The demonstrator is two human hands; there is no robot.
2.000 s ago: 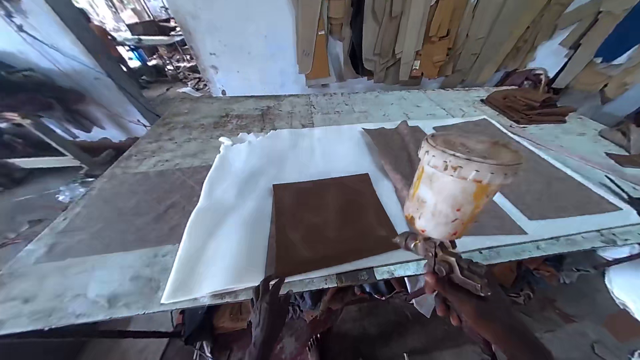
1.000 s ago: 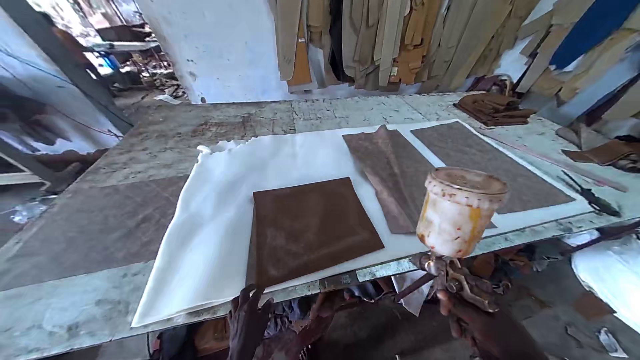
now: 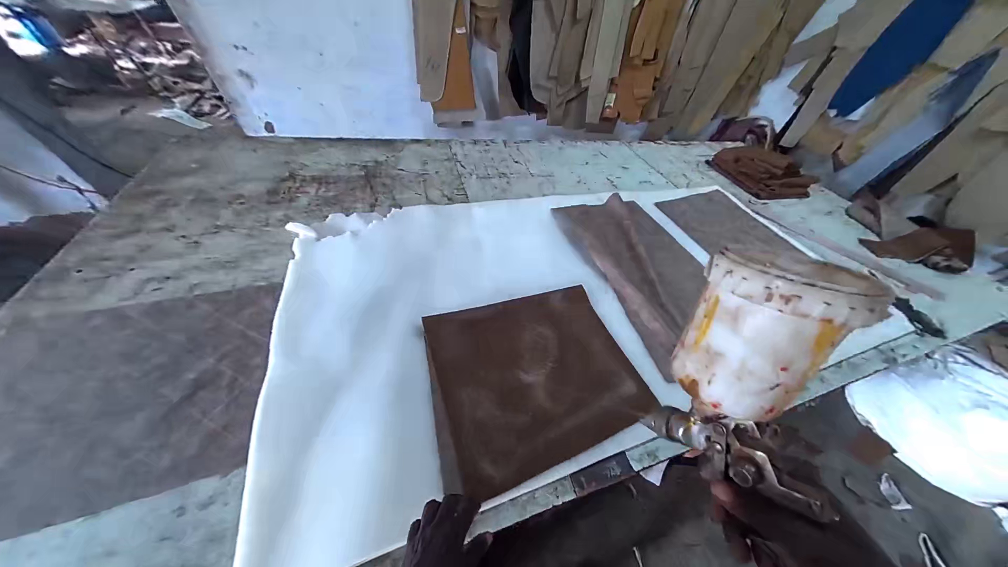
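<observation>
My right hand (image 3: 776,512) grips a gravity-feed spray gun (image 3: 728,457) at the lower right; its stained white plastic cup (image 3: 776,339) stands above the gun, and the nozzle points left over the near right corner of a dark brown leather piece (image 3: 535,386). That squarish piece lies on a white sheet (image 3: 346,394). My left hand (image 3: 445,535) rests at the table's near edge, its fingers at the near left corner of the brown leather; whether they pinch it is unclear. Greyish-brown leather pieces (image 3: 630,268) lie right of it, one with a raised fold, partly hidden by the cup.
A grey-brown sheet (image 3: 142,394) lies on the worn table (image 3: 394,169) at left. Folded brown leather (image 3: 762,172) and scraps (image 3: 925,246) sit at the far right. Patterns (image 3: 583,55) hang along the wall. A white bundle (image 3: 937,417) is below the table's right side.
The view has moved closer to the table. The spray gun in my right hand has stayed at the right of the brown leather, and my left hand has stayed by its near left corner.
</observation>
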